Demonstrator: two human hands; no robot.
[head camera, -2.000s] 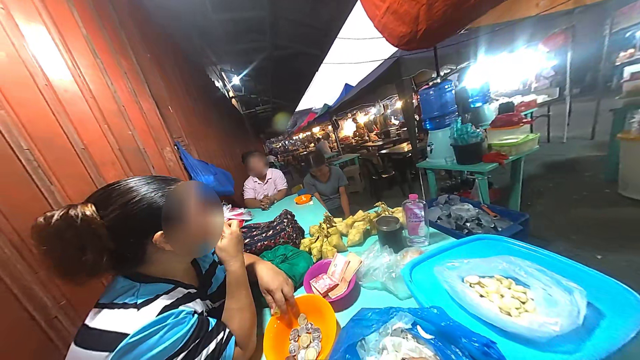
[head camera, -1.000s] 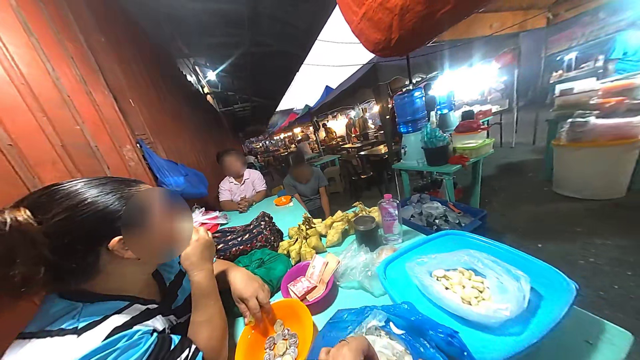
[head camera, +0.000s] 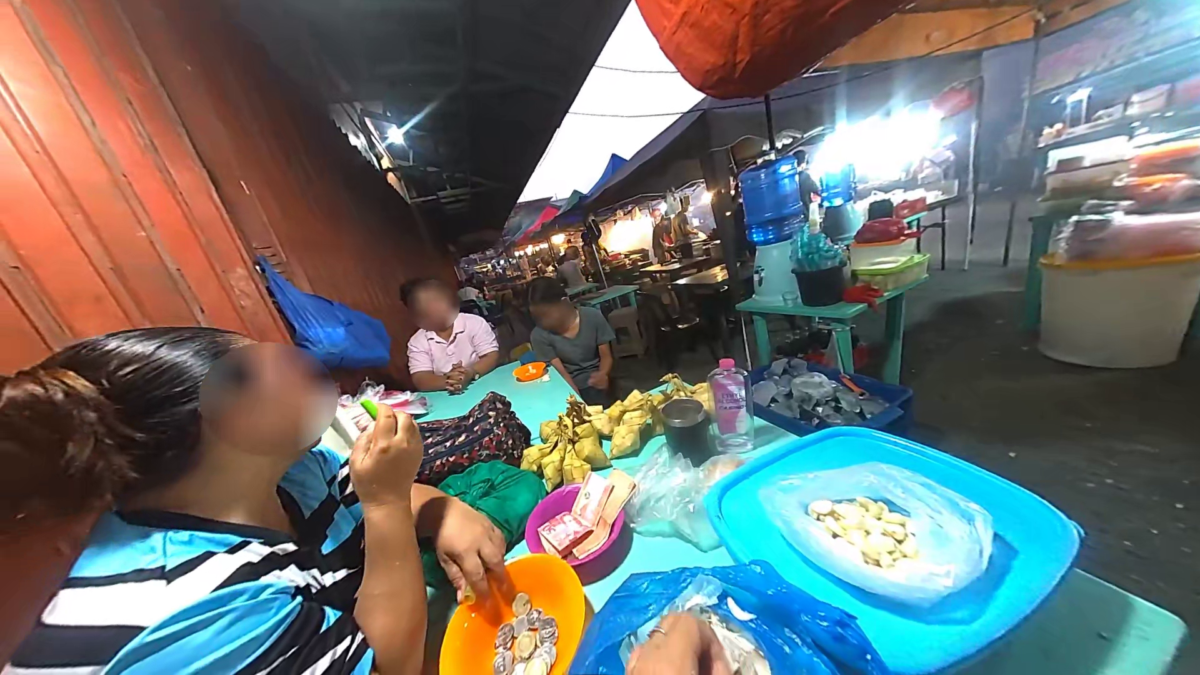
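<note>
At the bottom edge, my left hand (head camera: 677, 645), with a ring on one finger, is partly in view at the mouth of a blue plastic bag (head camera: 797, 614). It touches pale, papery pieces (head camera: 741, 647) there; its fingertips and any grip are unclear. My right hand is not in view. Right of the bag, a blue plastic tray (head camera: 1027, 562) bears a clear plastic bag (head camera: 956, 553) of peeled garlic cloves (head camera: 867, 530). Left of the bag are an orange bowl of coins (head camera: 459, 637) and a magenta bowl (head camera: 600, 567) holding banknotes (head camera: 581, 516).
A person (head camera: 187, 562) at the left has one hand over the orange bowl. Woven leaf pouches (head camera: 581, 450), a dark jar (head camera: 686, 431) and a bottle (head camera: 731, 403) stand farther back. Two people (head camera: 453, 347) are at the far end. A blue crate (head camera: 891, 412) lies beyond the tray.
My left hand has come into view at the blue bag since the oldest frame. The view has swung somewhat to the right.
</note>
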